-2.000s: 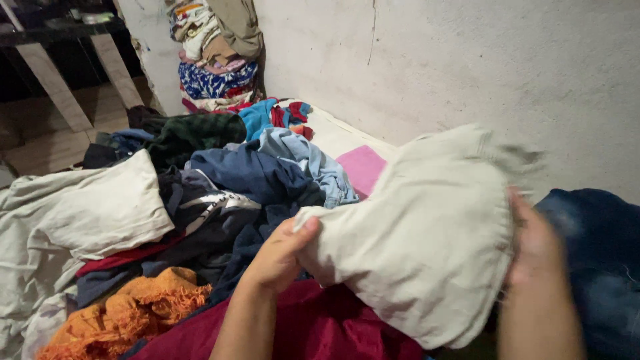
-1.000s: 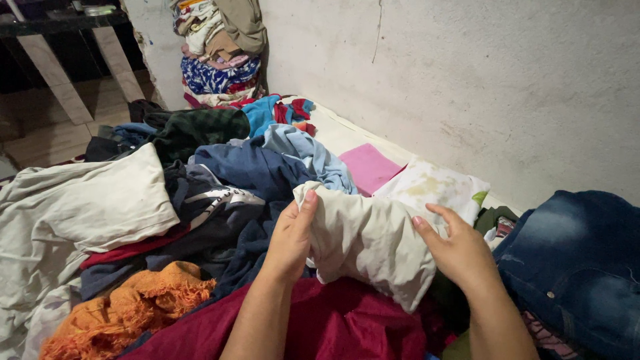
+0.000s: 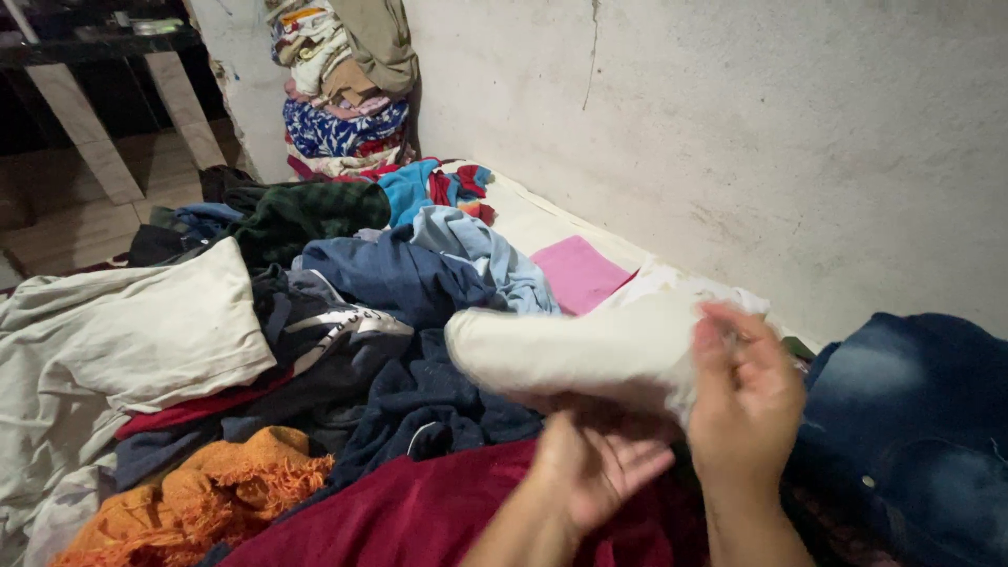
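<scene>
A white cloth garment [image 3: 575, 350], folded into a thick bundle and blurred, hangs over the middle of the pile. My right hand [image 3: 744, 378] grips its right end between thumb and fingers. Beneath the bundle, my left hand [image 3: 602, 468] is palm up with its fingers apart; whether it touches the cloth is unclear. A dark red cloth [image 3: 409, 512] lies below my hands. Beyond the bundle are a pink folded cloth [image 3: 581, 274] and a white stained cloth, partly hidden.
Left lie a cream garment [image 3: 150, 323], an orange fringed cloth [image 3: 213, 488] and dark blue clothes [image 3: 394, 276]. Blue denim [image 3: 906, 402] sits at the right. A tall stack of folded fabrics [image 3: 346, 118] stands by the rough wall [image 3: 709, 142]. A dark counter [image 3: 94, 49] is behind.
The white garment, spread wider two seconds ago, is now a narrower bundle. My left hand has moved from the garment's upper left edge to underneath it.
</scene>
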